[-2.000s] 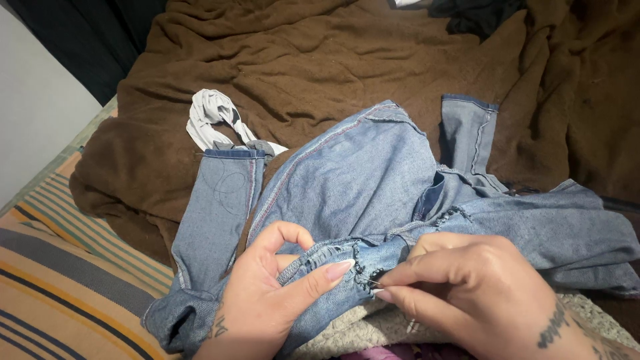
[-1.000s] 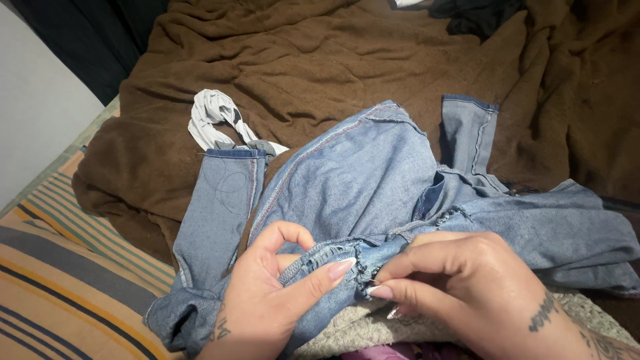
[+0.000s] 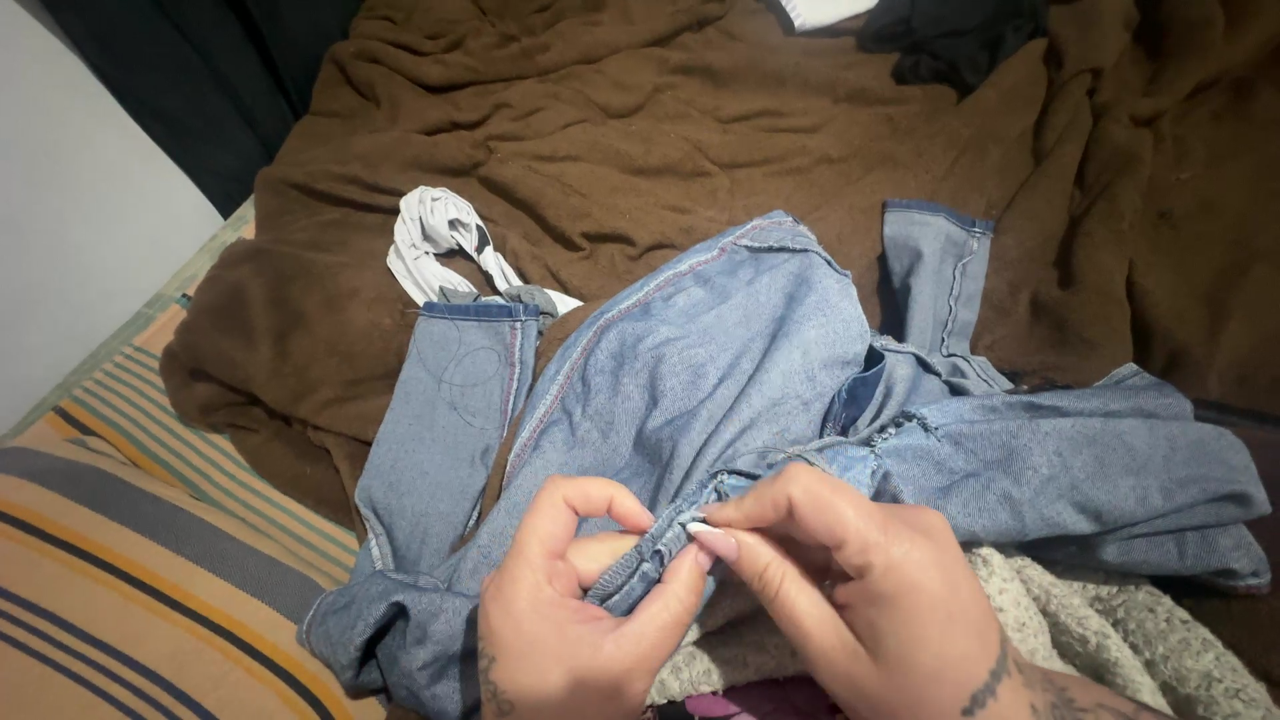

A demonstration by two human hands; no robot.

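A blue denim garment (image 3: 690, 370), its seams facing outward, lies spread in front of me. My left hand (image 3: 590, 600) pinches a folded, frayed seam of it between thumb and fingers. Right beside it, my right hand (image 3: 850, 580) grips the same edge with thumb and forefinger, the fingertips of both hands nearly touching. Whether a needle is between my right fingertips cannot be made out. A loose dark thread (image 3: 470, 370) curls over the denim leg or sleeve at left. Dark stitches (image 3: 900, 428) run along a seam right of my hands.
A brown blanket (image 3: 650, 120) lies rumpled under the denim. A white and grey cloth (image 3: 440, 235) is behind the left denim piece. Striped fabric (image 3: 150, 600) covers the lower left, and a speckled fleece (image 3: 1090, 630) lies under my right wrist. Dark cloth (image 3: 955, 40) sits at the top.
The frayed edge has been folded together between my fingers. My right hand has moved in against my left, its fingertips now on the fold.
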